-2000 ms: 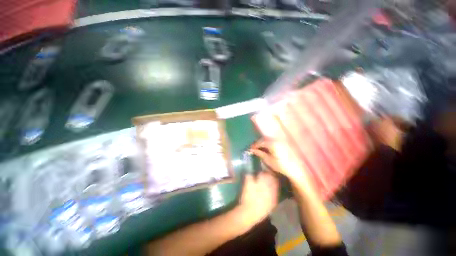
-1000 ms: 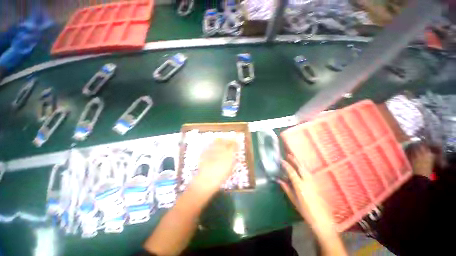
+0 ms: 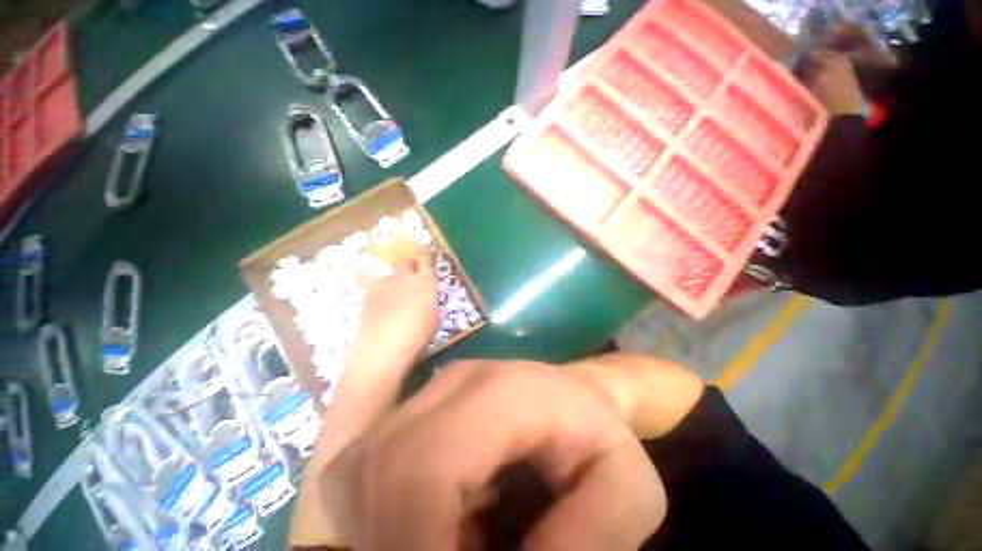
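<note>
A shallow brown cardboard box holds heaped small white rings, some with purplish marks. My left hand reaches into the box with its fingertips down among the rings; whether it grips any is hidden. My right hand is large and blurred, close to the camera at the bottom middle, with curled fingers. Its inside is dark, and nothing held in it can be made out. Silver long-looped lock units with blue-and-white ends lie in a dense batch left of the box, partly behind my left forearm.
A salmon-red tray with pockets of tiny parts lies right of the box. More lock units are scattered on the green surface beyond the pale edge strip. A grey post stands behind. Another red tray is far left. A dark-clothed person is at right.
The view has turned, so box and red tray sit farther left and higher. My left hand stays in the box. My right hand has left the tray's side and come near the camera.
</note>
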